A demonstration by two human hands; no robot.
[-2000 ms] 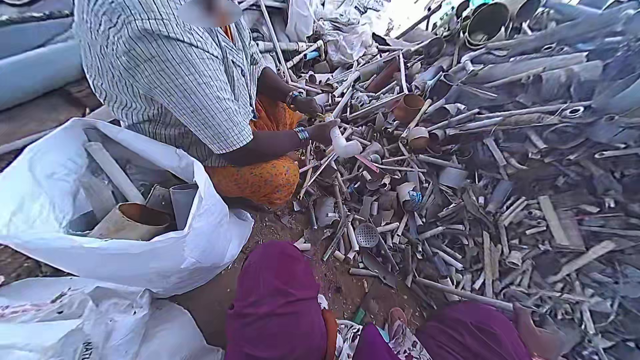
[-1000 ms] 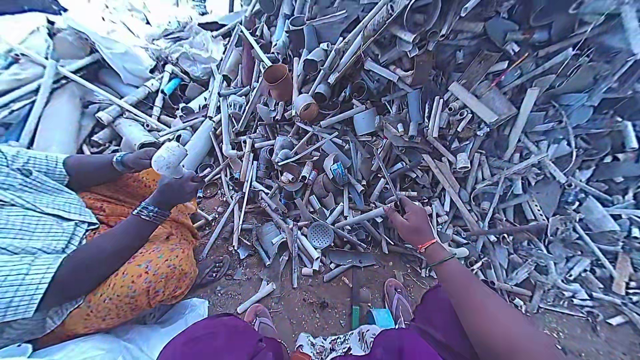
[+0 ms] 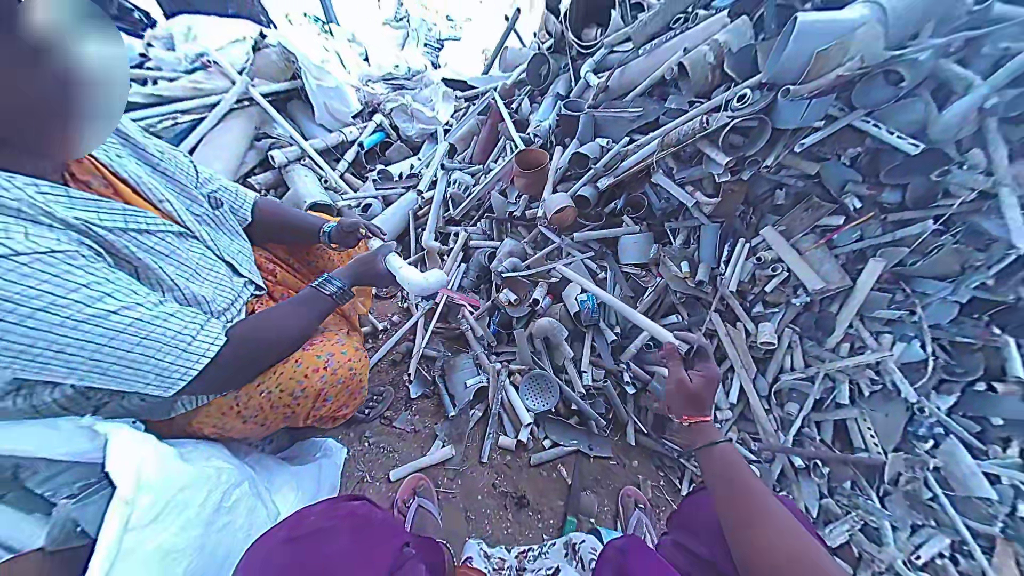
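Note:
My right hand (image 3: 690, 382), with an orange thread at its wrist, grips the near end of a long thin white plastic pipe (image 3: 616, 304). The pipe slants up and left over the heap of scrap pipes (image 3: 768, 280). Below and left of my hand, a round perforated grey disc (image 3: 539, 391) rests on the near edge of the heap. A blue-labelled piece (image 3: 588, 309) lies beneath the pipe's middle. My left hand is not in view.
At the left a seated person's hands (image 3: 372, 264) hold a white curved pipe fitting (image 3: 416, 277). A white sack (image 3: 216, 496) stands at the lower left. A short pale pipe (image 3: 422, 463) lies on the bare soil by my sandalled feet.
My right hand, low over the heap a second ago, now has the long white pipe in its grip. The other person's hands still hold the white fitting.

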